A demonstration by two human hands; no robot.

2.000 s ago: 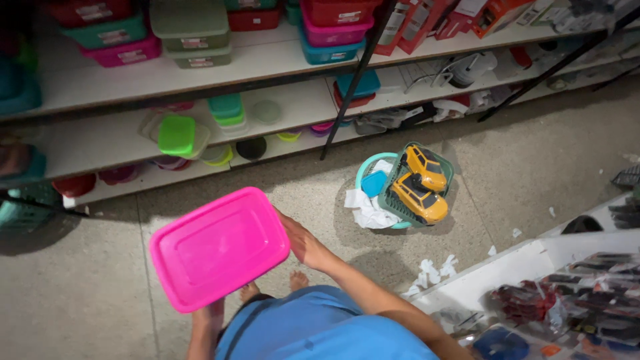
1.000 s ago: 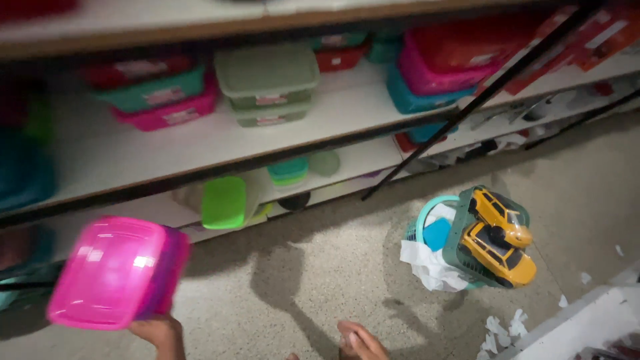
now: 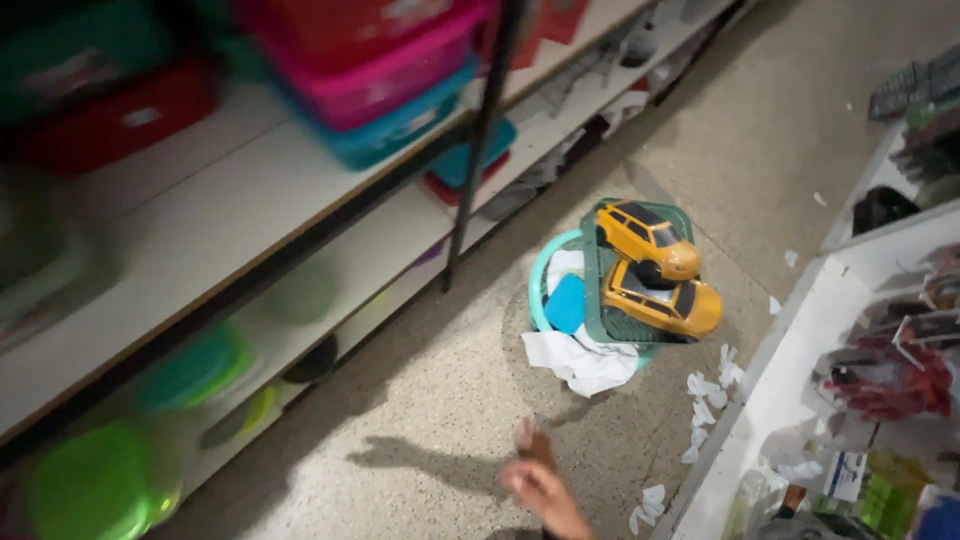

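Observation:
My right hand is blurred at the bottom centre, over the speckled floor, with its fingers spread and nothing seen in it. My left hand and the pink lidded container are out of view. Beyond my right hand, a green plastic basket holds two yellow toy cars, an upper one and a lower one. The basket rests on a round turquoise tub, which has a blue item and crumpled white paper in it, the paper hanging over its rim.
White shelves on the left carry stacked plastic containers and a bright green lidded one. A black upright post supports them. At the right stands a white display bin with packaged goods. Paper scraps lie beside it.
The pink container and my left hand, both seen at the left before, have gone out of view. My right hand now shows further into view. The view has swung to the right.

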